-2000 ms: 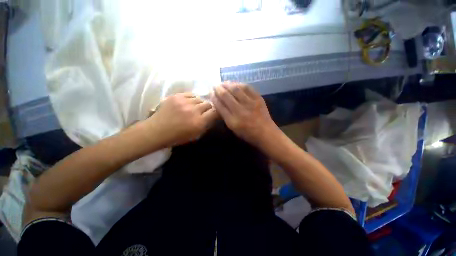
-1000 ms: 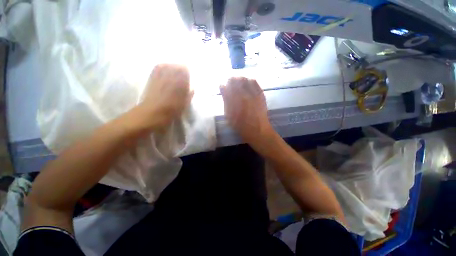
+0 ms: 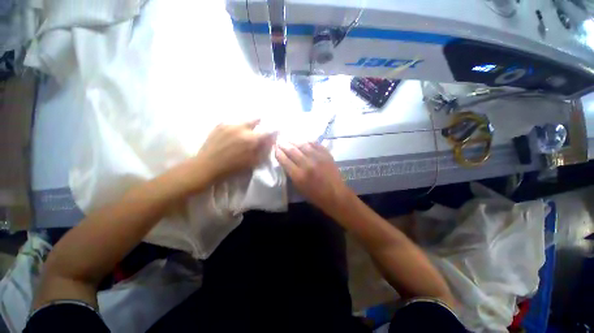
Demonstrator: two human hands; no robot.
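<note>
A cream-white garment piece [image 3: 124, 130] spreads over the table left of the needle area and hangs in folds over the front edge. My left hand [image 3: 231, 151] holds the cloth just in front of the needle area. My right hand [image 3: 311, 170] pinches the cloth edge close beside it, fingertips nearly touching the left ones. The white sewing machine [image 3: 404, 55] with blue stripe and lettering stands beyond my hands. Strong glare hides the presser foot and the cloth under it.
Yellow-handled scissors [image 3: 470, 138] and a clear round item [image 3: 551, 138] lie at the right. A phone [image 3: 376, 90] lies behind the needle area. A measuring strip [image 3: 391, 170] runs along the front edge. Cream cloth [image 3: 492, 240] fills a blue crate [image 3: 549, 260] right of my lap.
The view tilted up to show the machine. My hands moved from the table edge up to the needle area, then came closer together on the cloth.
</note>
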